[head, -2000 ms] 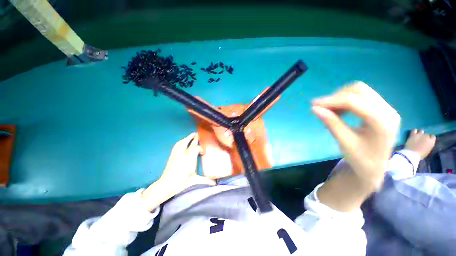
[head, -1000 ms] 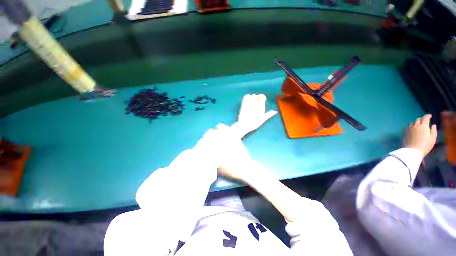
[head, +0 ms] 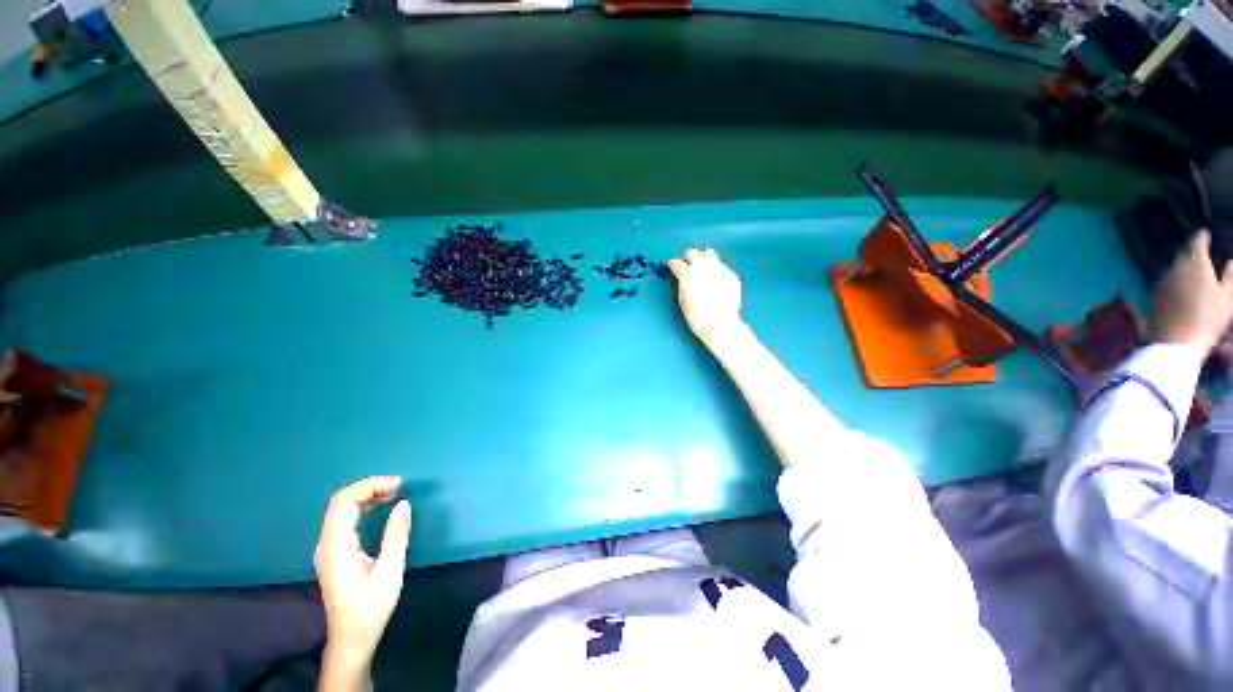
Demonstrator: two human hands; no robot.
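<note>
A loose pile of small black fittings (head: 487, 272) lies on the teal bench, with a thin scatter (head: 626, 272) to its right. My right hand (head: 709, 293) is at the right end of the scatter, fingers down on the bench; whether it holds a piece cannot be told. My left hand (head: 363, 554) is over the bench's near edge, empty, thumb and fingers apart. The black three-arm assembly (head: 956, 269) rests on the orange fixture (head: 892, 338) to the right of my right hand, out of touch with both hands.
Another orange fixture (head: 61, 446) is at the far left. A tape-wrapped post (head: 223, 115) stands upper left. The dark green strip (head: 541, 149) runs behind the bench. A person's hand (head: 1193, 295) and sleeve are at the right, near black bars.
My right hand has moved to the scatter, and my left hand has drawn back to the near left. The assembly and fixture, earlier in front of me, now stand at the right. The view has shifted.
</note>
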